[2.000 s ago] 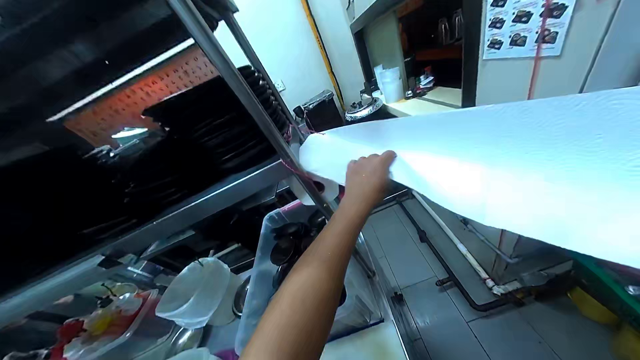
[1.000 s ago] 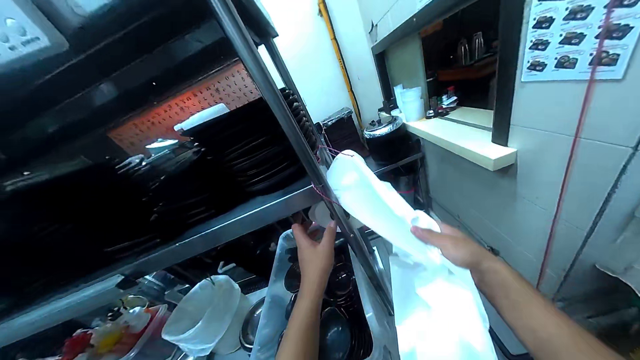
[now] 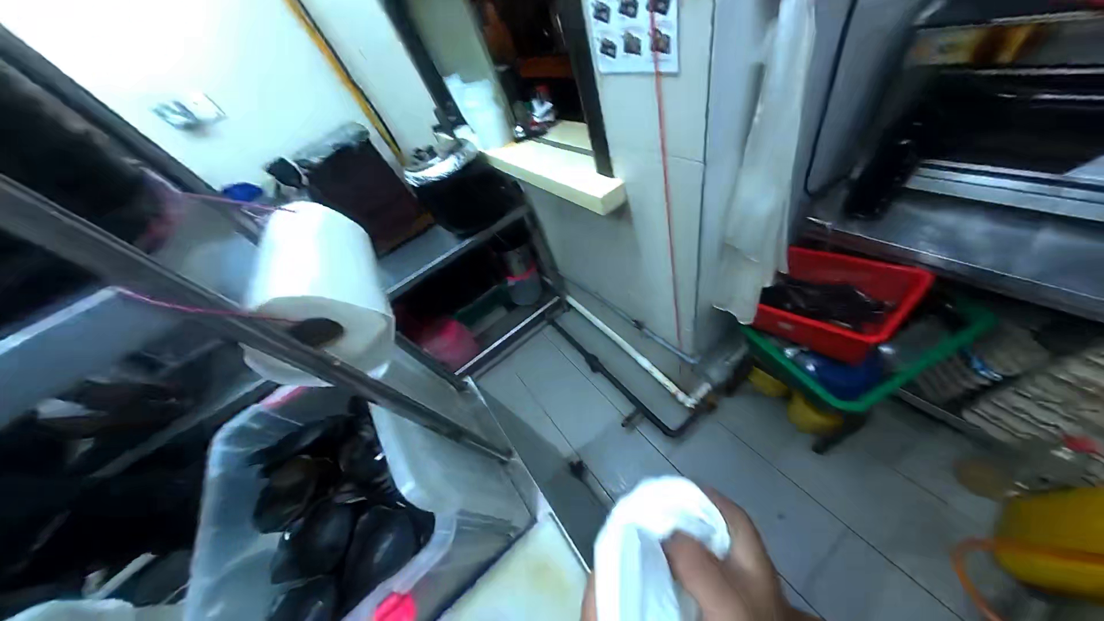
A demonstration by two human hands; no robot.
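Observation:
A wad of white paper towel (image 3: 642, 552) is bunched up at the bottom centre, gripped by my right hand (image 3: 733, 561). Only a sliver of my left hand (image 3: 589, 599) shows at the wad's left edge, and what it does there is hidden. The paper towel roll (image 3: 319, 276) hangs by a pink string at the metal shelf post, up and to the left of my hands. Below the roll stands a clear plastic bin (image 3: 216, 492) holding several dark, rounded, shiny dishes or lids.
A metal rack post (image 3: 414, 401) slants across the left. Pipes (image 3: 638, 392) run along the tiled floor below a pale ledge (image 3: 561, 177). To the right are a red basket (image 3: 897, 302), a green crate (image 3: 862, 401), a steel counter (image 3: 992, 241) and a yellow container (image 3: 1052, 535).
The long paper sheet is off the roll and bunched in my right hand. My left hand has left the area by the roll. The view has swung right and down.

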